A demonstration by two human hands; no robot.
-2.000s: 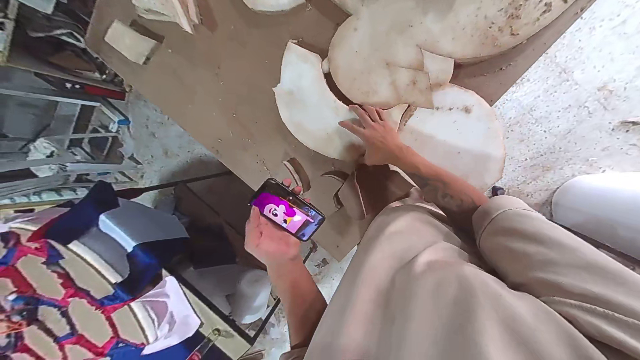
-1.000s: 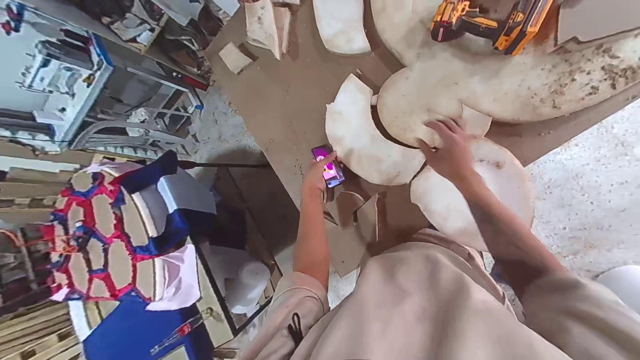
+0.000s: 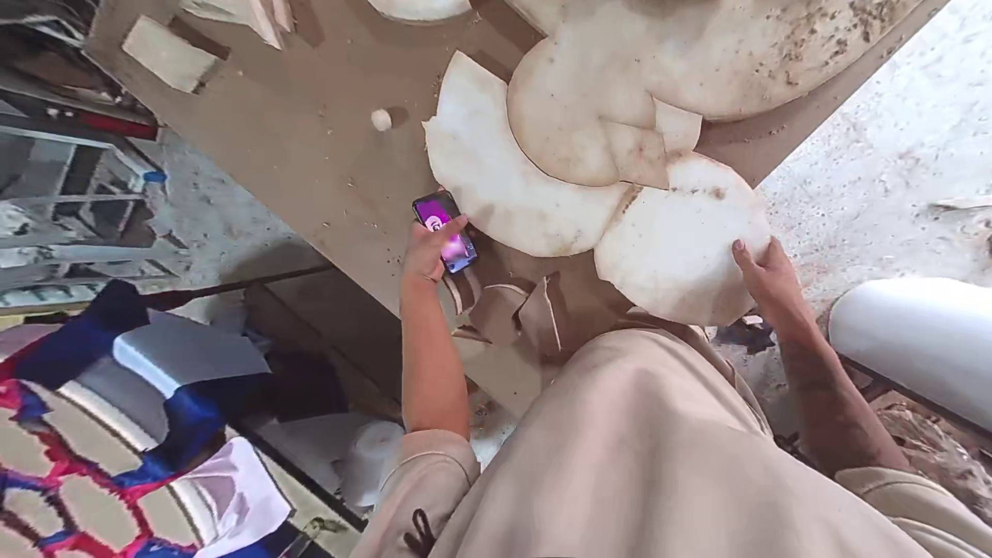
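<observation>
My left hand (image 3: pixel 428 246) holds a smartphone (image 3: pixel 447 231) with a lit, purple and pink screen, near the lower edge of the table. At the right, my right hand (image 3: pixel 767 280) grips the rim of a round whitish foam-like sheet (image 3: pixel 686 240), thumb on top and fingers partly hidden under it. Left of that sheet lies a curved, C-shaped whitish piece (image 3: pixel 511 178), touching or nearly touching it. Above them a larger whitish piece with rounded lobes (image 3: pixel 573 93) spreads over the table, with small angular pieces (image 3: pixel 637 151) on it.
Curved offcuts (image 3: pixel 542 314) lie by the brown table's (image 3: pixel 310 132) near edge. A flat scrap (image 3: pixel 170 54) and a small white lump (image 3: pixel 380 119) rest farther left. A red, blue and beige patterned item (image 3: pixel 93 473) stands lower left, a white roll (image 3: pixel 914 333) at right.
My right hand has moved from the middle of the pieces to the right rim of the round sheet. My left hand still holds the phone.
</observation>
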